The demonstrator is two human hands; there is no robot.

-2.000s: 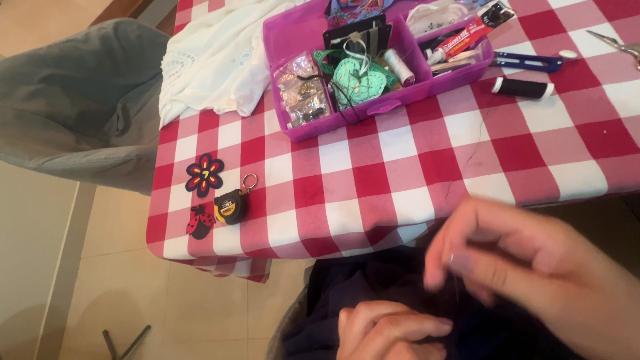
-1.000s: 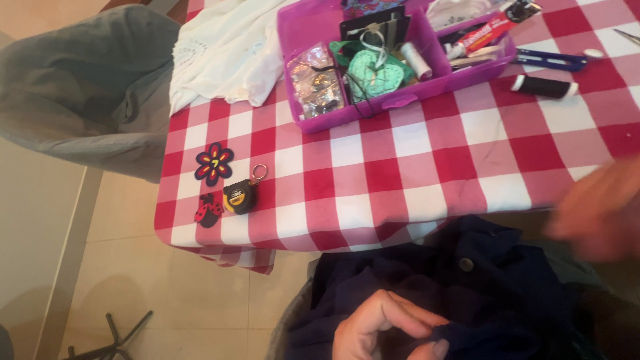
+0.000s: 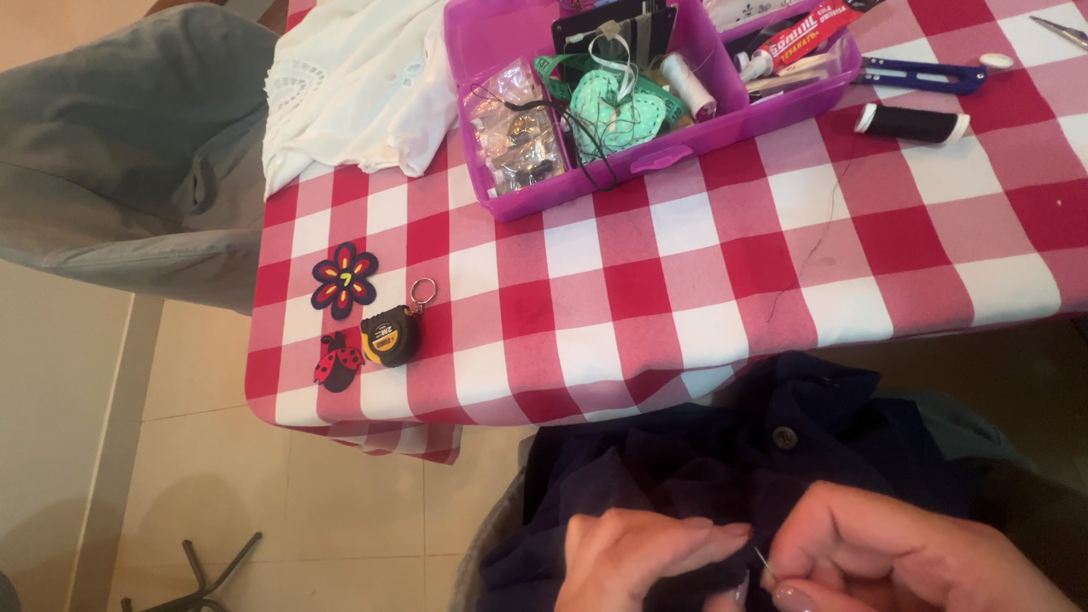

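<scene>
A dark blue garment (image 3: pixel 663 476) with a button (image 3: pixel 784 438) lies across the lap below the table edge. My right hand (image 3: pixel 884 552) pinches a thin sewing needle (image 3: pixel 762 558) between thumb and forefinger, its tip toward my left hand. My left hand (image 3: pixel 646 557) is over the garment with thumb and fingers close together; whether cloth is pinched between them is hard to tell. On the table a spool of black thread (image 3: pixel 912 124) lies on its side, and a loose dark thread (image 3: pixel 820 234) trails from near it over the checked cloth.
A purple plastic sewing box (image 3: pixel 586 177) holds thread, a green heart-shaped pincushion, a glue tube and bagged beads. Blue thread snips (image 3: pixel 922 75) lie beside it. A small tape measure (image 3: pixel 391 337), flower patch (image 3: pixel 343 280), ladybug patch (image 3: pixel 338 364) and white lace fabric (image 3: pixel 357 85) are further left.
My right hand was out at the right, away from the left hand, one second ago; now it is back beside it with the needle visible. The left hand stays over the garment.
</scene>
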